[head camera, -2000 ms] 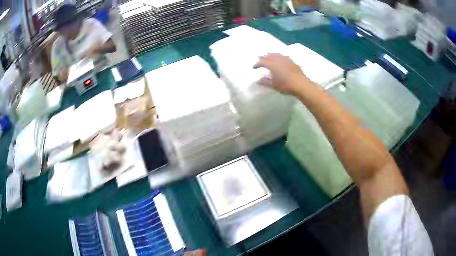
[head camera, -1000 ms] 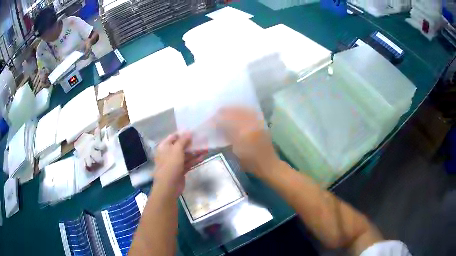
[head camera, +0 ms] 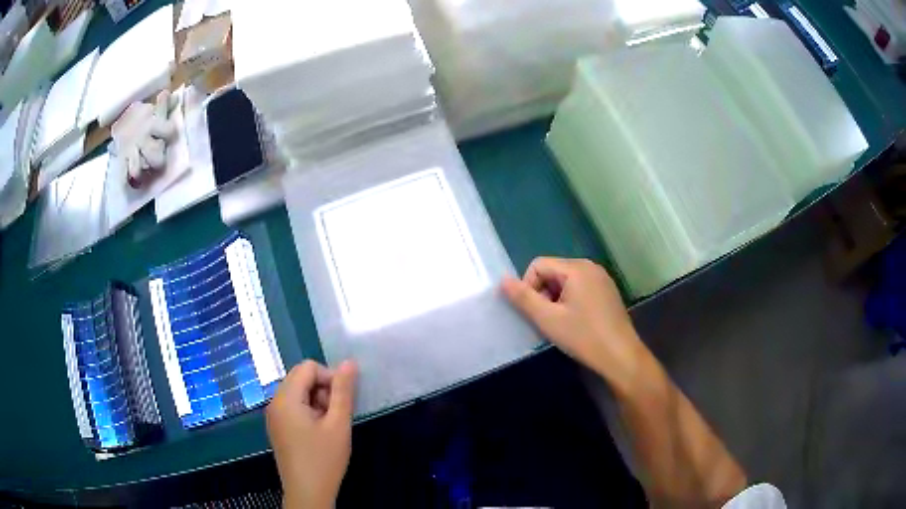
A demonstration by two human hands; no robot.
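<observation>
A milky see-through sheet [head camera: 437,353] lies flat at the bench edge in front of me. A white square with a thin dark outline [head camera: 402,249] shows through it. My left hand [head camera: 313,408] pinches the sheet's near left corner between thumb and fingers. My right hand [head camera: 561,298] pinches its right edge. Two piles of blue cell strings with white side strips, a wide one [head camera: 214,333] and a narrower one [head camera: 104,368], lie to the left.
Behind the sheet stand a tall white sheet stack [head camera: 328,70] and a cloudy stack [head camera: 527,60]. A pale-green block of stacks [head camera: 685,159] stands at right. A black phone [head camera: 235,137] and crumpled gloves [head camera: 146,137] lie at left. The green bench edge [head camera: 447,383] curves nearest me.
The sheet has come down from in front of the stacks and now lies flat over the outlined square. Both hands have moved down towards the bench edge. The view has tilted lower.
</observation>
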